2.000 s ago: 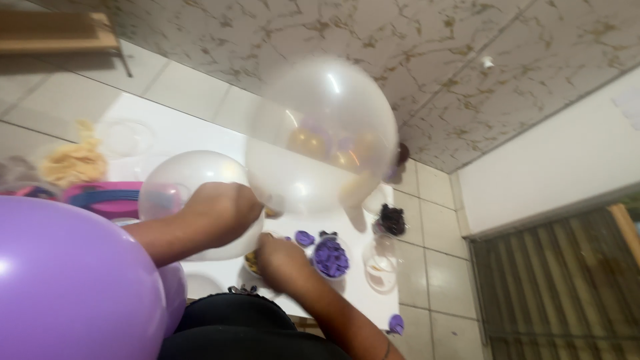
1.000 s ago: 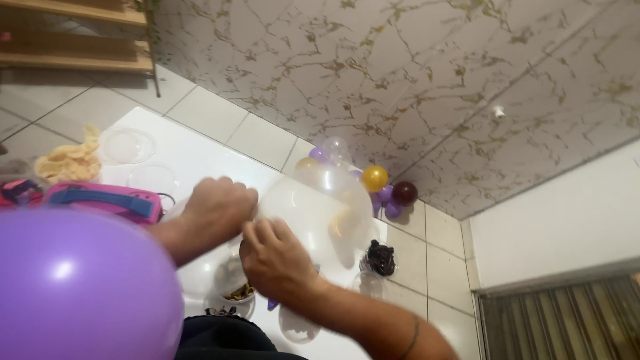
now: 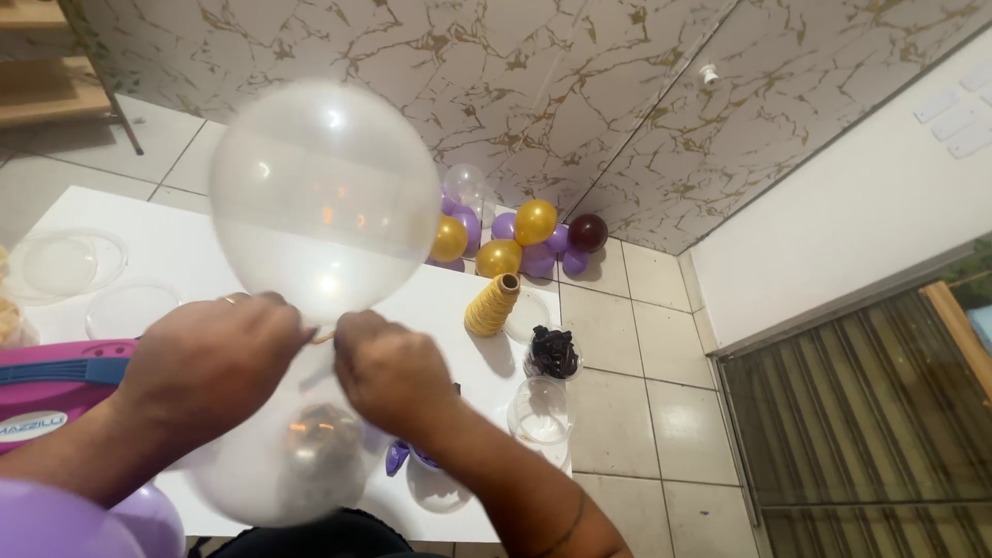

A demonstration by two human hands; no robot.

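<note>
My left hand (image 3: 221, 360) and my right hand (image 3: 391, 368) are closed close together at the neck of a clear balloon (image 3: 325, 194), which stands up above them. A short bit of yellowish string shows between the fingers. Below my hands hangs a second clear balloon (image 3: 271, 457), blurred, over the white table (image 3: 434, 310). A cone of yellow twine (image 3: 493, 306) stands beyond my right hand. Purple balloons (image 3: 143, 515) lie at the lower left, under my left forearm.
A pink balloon inflator (image 3: 62, 387) sits at the left by clear round lids (image 3: 66, 263). A tub of dark balloons (image 3: 552, 353) and an open clear tub (image 3: 540, 411) stand at the table's right edge. Gold, purple and dark balloons (image 3: 535, 221) lie on the floor by the wall.
The clear balloon has swung from the right of my hands to upright above them. The cone of twine and the second clear balloon have come into plainer sight.
</note>
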